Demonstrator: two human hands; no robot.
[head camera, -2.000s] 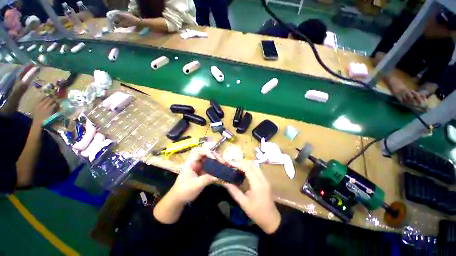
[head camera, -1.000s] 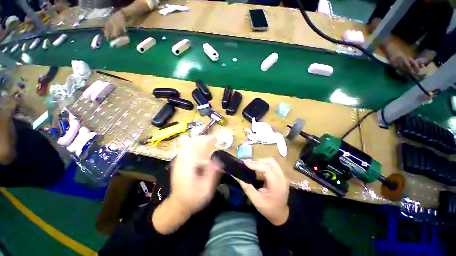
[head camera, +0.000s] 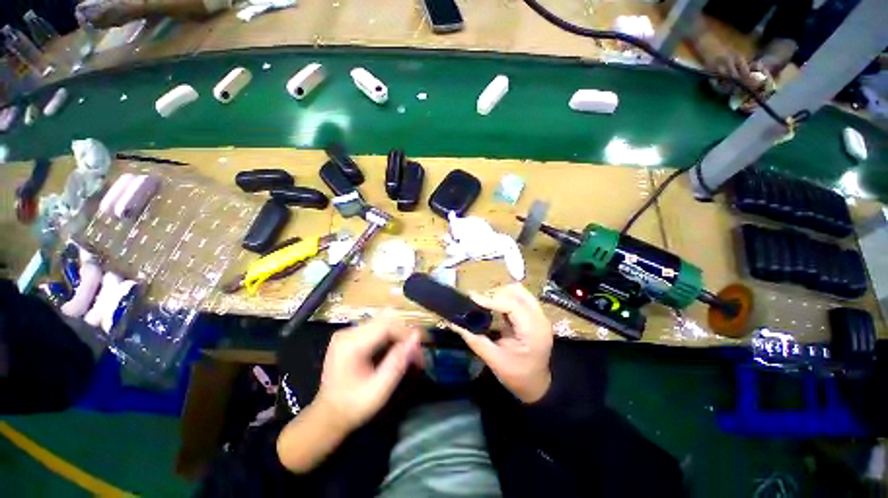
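My right hand (head camera: 514, 340) holds a black oblong case (head camera: 446, 301) by its right end, above the bench's near edge. My left hand (head camera: 362, 372) is just left of the case, apart from it, slightly blurred, with its fingertips close together; I cannot tell whether anything small is in them. Several loose black cases (head camera: 265, 225) lie behind, with a squarer one (head camera: 455, 193) to their right. A dark-handled hammer (head camera: 336, 276) lies beside a yellow-handled tool (head camera: 283, 262). A small round dish (head camera: 393, 259) and a white cloth or glove (head camera: 484, 243) lie beyond my hands.
A green bench grinder (head camera: 638, 269) stands to the right, its cable running back to a grey post (head camera: 779, 97). Rows of black cases (head camera: 803, 255) lie far right. A clear plastic sheet (head camera: 185, 238) lies left. The green belt (head camera: 438, 119) carries pale cases. Other people's hands show across it.
My left hand has moved off the case, down and left. My right hand still holds the case. The view has shifted, and the hammer's handle now shows fully.
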